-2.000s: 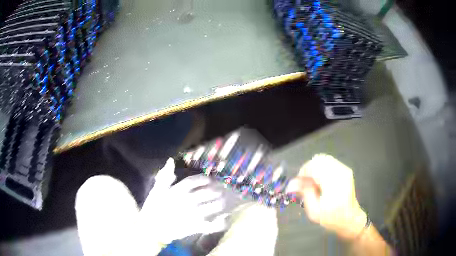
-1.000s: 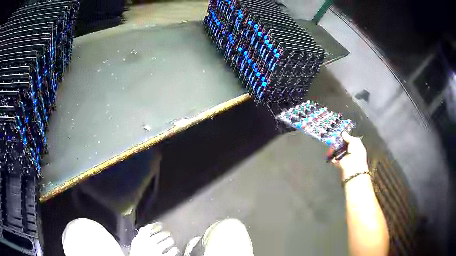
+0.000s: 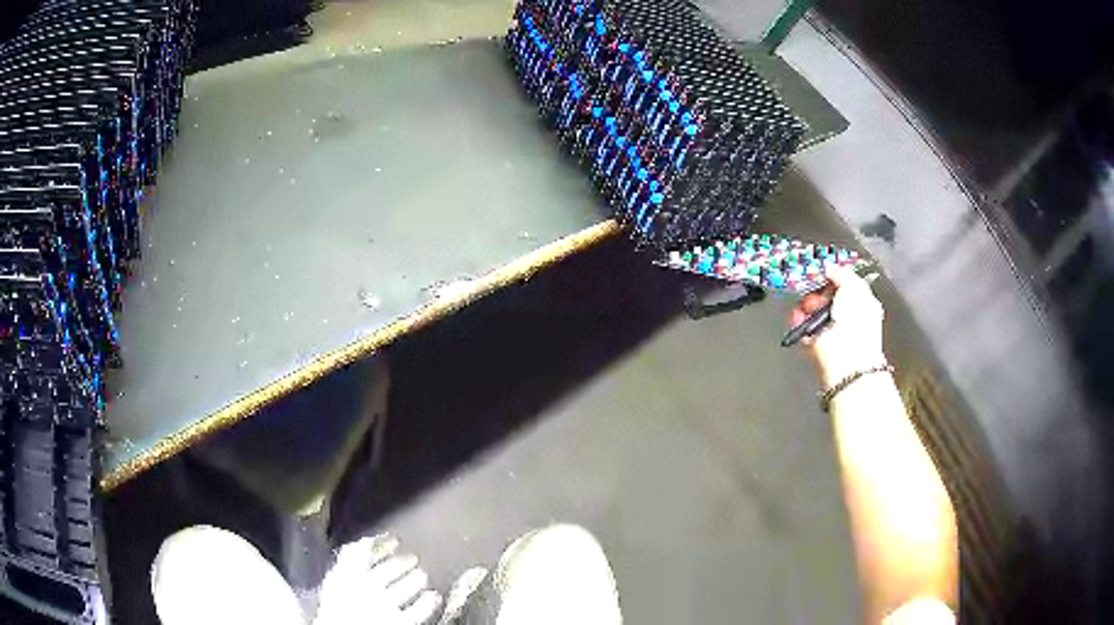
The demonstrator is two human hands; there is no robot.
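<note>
My right hand [image 3: 843, 320] is stretched out to the right and grips the near right end of a circuit board panel [image 3: 764, 261]. The panel's coloured component side faces up, and its far left end is at the front end of the right stack of racked boards [image 3: 660, 122]. Dark-handled cutters [image 3: 806, 325] are also in my right hand, below the panel. My left hand [image 3: 379, 588] rests low between my knees, partly cut off by the bottom edge and overexposed. Its fingers are slightly apart and nothing shows in it.
A grey-green workbench [image 3: 354, 183] with a yellowish edge spans the upper left. Another stack of racked boards [image 3: 73, 220] stands at the far left, its board rack [image 3: 49, 507] jutting past the bench edge. A slatted pallet [image 3: 977, 476] lies at the right.
My right hand has carried the panel from above my lap out to the right stack, and the panel now lies flatter. My left hand has dropped between my knees. The view has shifted.
</note>
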